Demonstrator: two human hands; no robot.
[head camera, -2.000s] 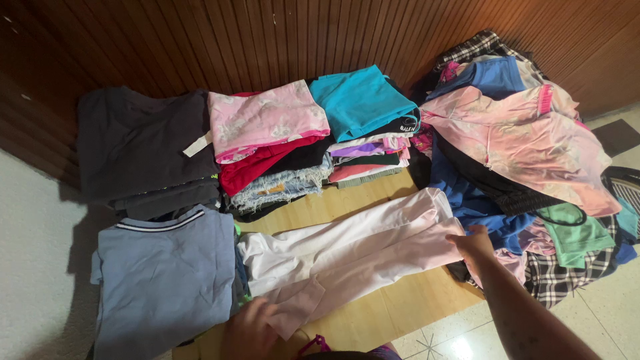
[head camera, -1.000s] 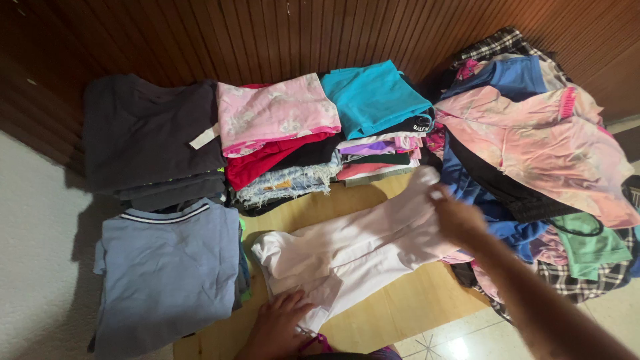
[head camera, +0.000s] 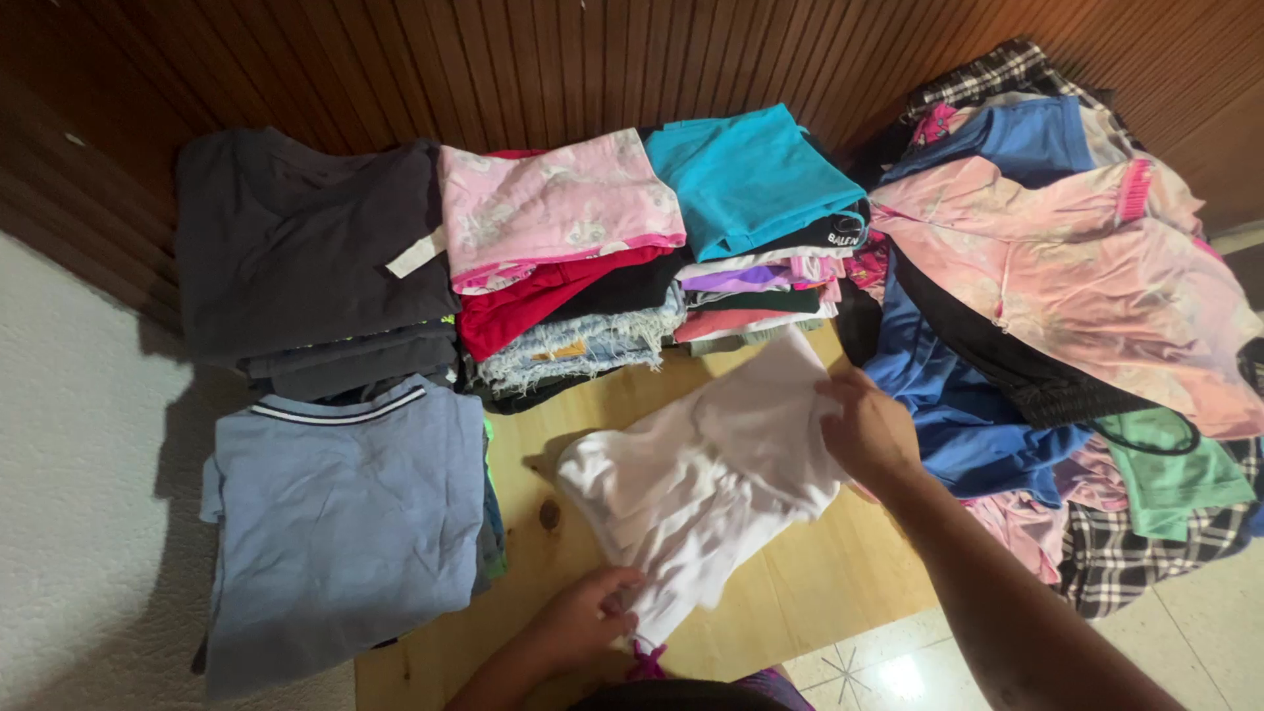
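A white garment (head camera: 706, 474), partly folded and wrinkled, lies on the light wooden board (head camera: 790, 592). My right hand (head camera: 869, 430) grips its right edge. My left hand (head camera: 592, 612) is at its lower left corner, fingers curled beside the cloth; whether they pinch it I cannot tell. Left of it a blue-grey shirt with a striped collar (head camera: 346, 523) tops a folded stack. Behind are stacks topped by a dark grey shirt (head camera: 306, 247), a pink patterned garment (head camera: 563, 207) and a turquoise garment (head camera: 750, 183).
A loose heap at the right holds pale pink shorts (head camera: 1066, 267), blue cloth (head camera: 958, 405), a green garment (head camera: 1165, 474) and black-and-white plaid cloth (head camera: 1126, 558). Frayed denim (head camera: 583, 341) sits within the middle stack. A ribbed wood panel (head camera: 553, 69) rises behind, a white wall (head camera: 79, 444) at the left.
The white garment, stretched long across the board before, is now shorter and more compact. My right hand has moved left with its right end.
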